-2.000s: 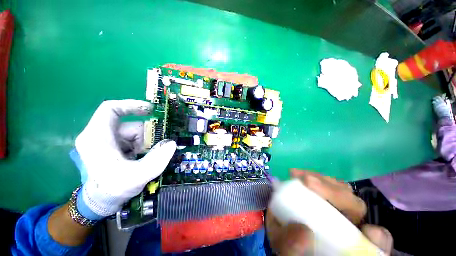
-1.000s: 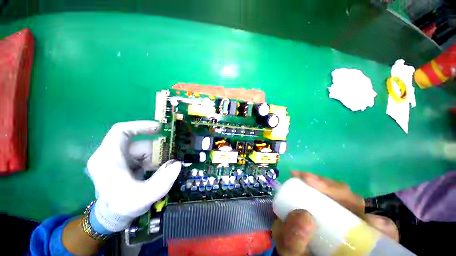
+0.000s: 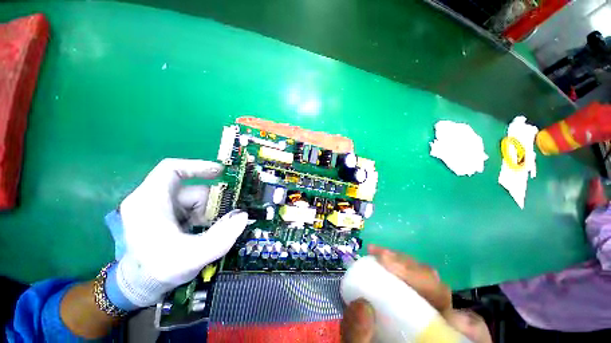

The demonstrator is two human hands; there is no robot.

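Note:
The green circuit board (image 3: 281,201) lies on a red foam pad (image 3: 275,333), its grey finned heat sink (image 3: 275,298) along the near edge. My gloved left hand (image 3: 177,234) grips the board's left edge by the pale connectors, thumb on top. My bare right hand (image 3: 415,285) holds the large white dispensing syringe (image 3: 385,298) at lower right, pointing up-left. Its purple hub is over the row of small white-blue parts near the heat sink. The needle tip is too small to make out.
A red foam block (image 3: 20,107) lies at the far left. A crumpled white wipe (image 3: 459,147) and a yellow ring (image 3: 514,153) on a white sheet lie to the right. A red-and-yellow object (image 3: 576,130) is beyond them. A person's purple sleeve (image 3: 563,295) shows at right.
The syringe's hub has shifted slightly left along the row of small parts since one second ago. My left hand still grips the board. The camera view has tilted.

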